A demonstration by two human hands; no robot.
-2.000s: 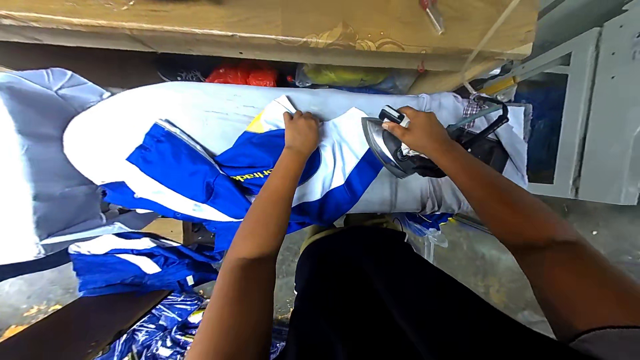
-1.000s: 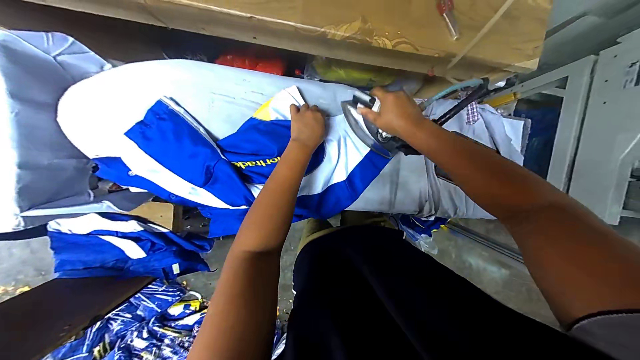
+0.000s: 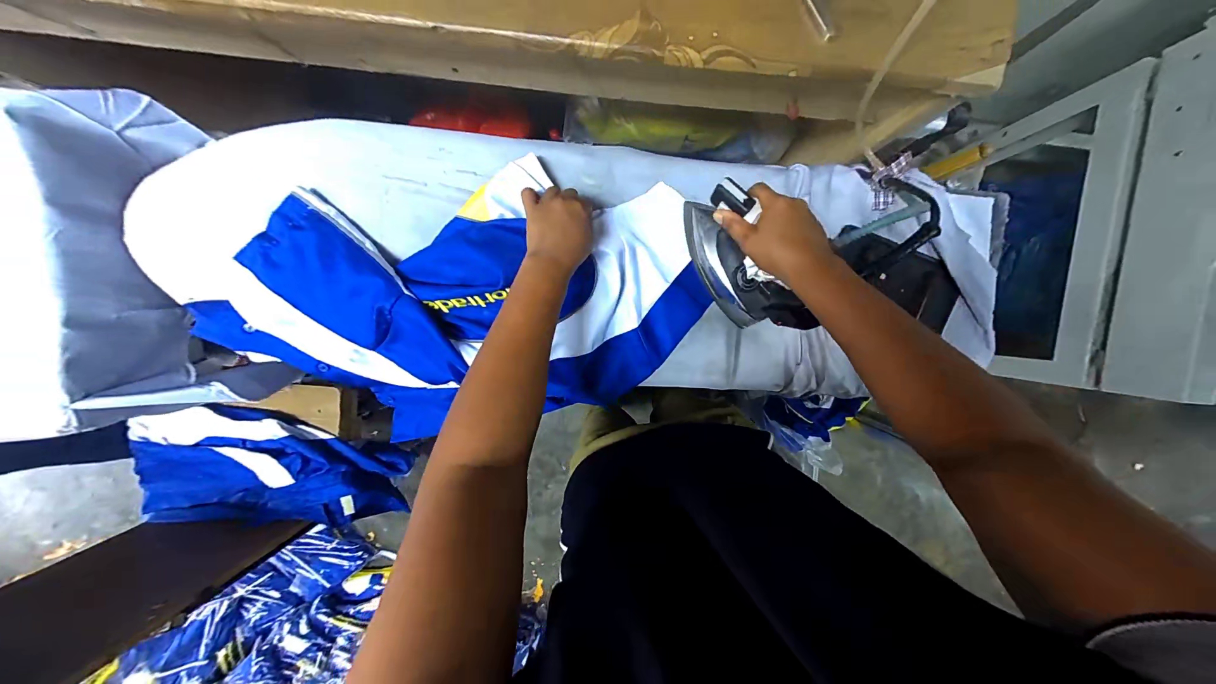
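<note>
A blue, white and yellow garment (image 3: 342, 294) bearing yellow writing lies across the padded ironing board (image 3: 380, 171), its lower edge hanging over the near side. My left hand (image 3: 559, 228) rests on the garment's white and yellow upper part, fingers bent down on the cloth; whether they pinch it is hard to see. My right hand (image 3: 774, 233) is closed round the handle of a clothes iron (image 3: 731, 271). The iron is at the right edge of the garment, tilted, with its metal soleplate edge facing left. A dark iron rest (image 3: 902, 285) lies just right of it, partly behind my forearm.
A covered table (image 3: 475, 47) runs along the far side. Grey cloth (image 3: 123, 285) lies at the left, above a folded blue and white garment (image 3: 266, 465). Wrapped blue items (image 3: 285, 598) sit low at left. A grey metal frame (image 3: 1121, 228) stands right.
The iron in my right hand has moved right from the white and blue cloth to the garment's edge since one second ago. My left hand stays on the upper part of the garment.
</note>
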